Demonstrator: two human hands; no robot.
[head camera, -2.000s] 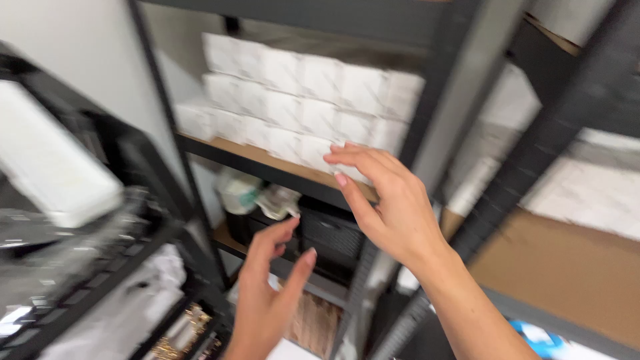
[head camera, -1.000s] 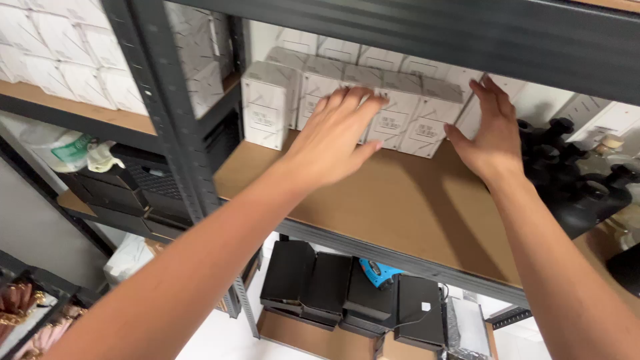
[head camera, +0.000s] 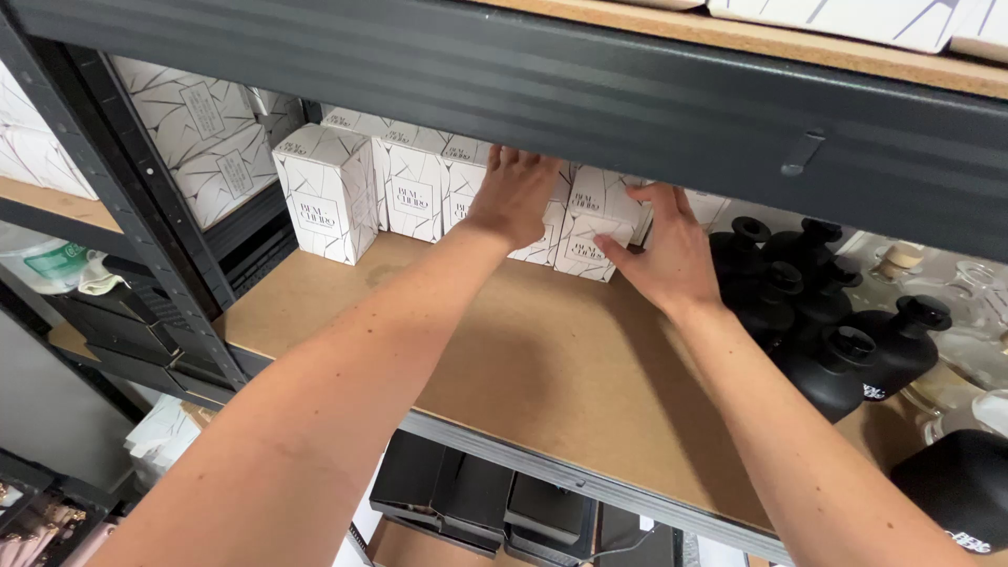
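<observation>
White cartons with a dark cracked-line pattern stand in a row at the back of a brown shelf board (head camera: 520, 354). My left hand (head camera: 516, 193) reaches over the middle of the row, its fingertips partly cut off from sight by the beam above. At the right end, my right hand (head camera: 669, 244) has its thumb against the front of a small white carton (head camera: 587, 250) and its fingers bent at the side of the cartons. Whether either hand grips a carton cannot be told. A taller white carton (head camera: 327, 197) stands forward at the row's left end.
A dark metal beam (head camera: 551, 110) runs low above both hands. Black bottles (head camera: 898, 346) and clear glass bottles (head camera: 969, 291) stand close by my right forearm. A perforated upright post (head camera: 150, 205) is at the left. Black boxes (head camera: 472, 488) lie on the shelf below.
The view has swung from another shelf bay to this one. My left hand has moved from in front of the cartons to farther back over the row.
</observation>
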